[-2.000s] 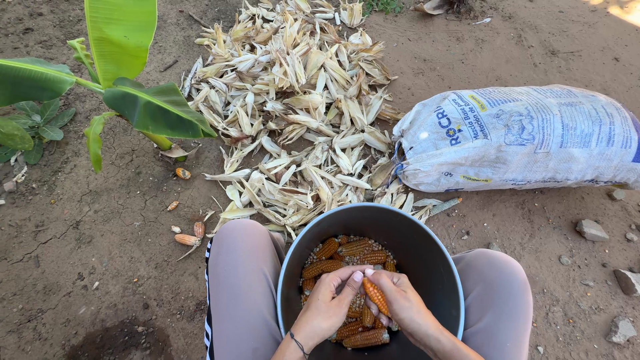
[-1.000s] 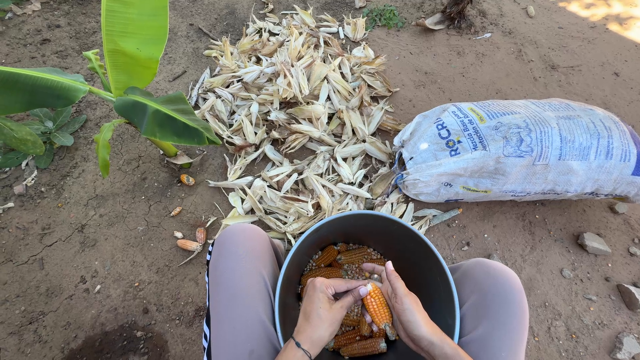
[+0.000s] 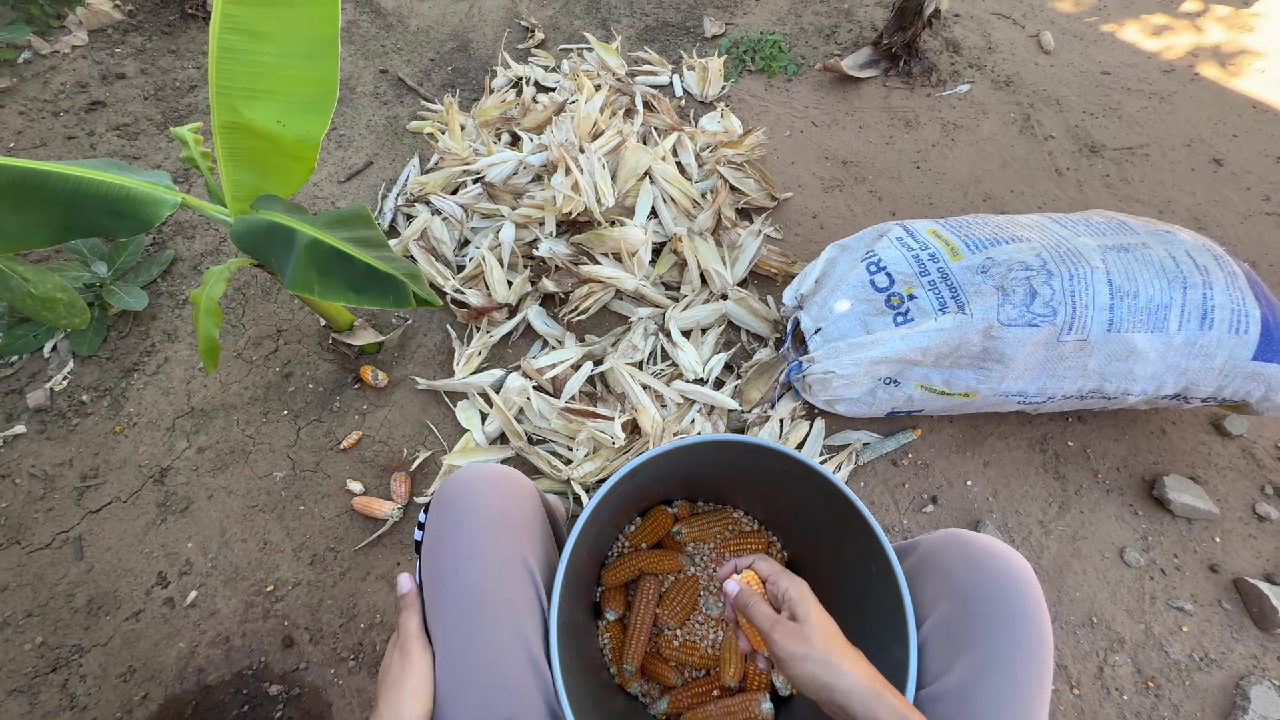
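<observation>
A deep metal pot (image 3: 566, 600) stands between my knees, holding several orange corn cobs (image 3: 640, 565) and loose kernels (image 3: 700, 630). Over its right half, my right hand (image 3: 785, 620) grips an ear of corn (image 3: 752, 600) between thumb and fingers. Outside the pot, my left hand (image 3: 406, 655) hangs beside my left knee, its thumb up and touching or close to the trouser leg; its lower fingers are cut off by the frame's bottom edge, and nothing shows in it.
Dry corn husks (image 3: 600, 240) lie heaped beyond the pot. A filled woven sack (image 3: 1030, 310) rests on its side at the right, near stones (image 3: 1185, 496). At the left grow a broad-leaved plant (image 3: 275, 100) and small leaves; cob pieces (image 3: 376, 508) lie on the soil.
My left hand has left the ear of corn and moved out of the pot to the left, beside my knee. My right hand still has an ear over the pot.
</observation>
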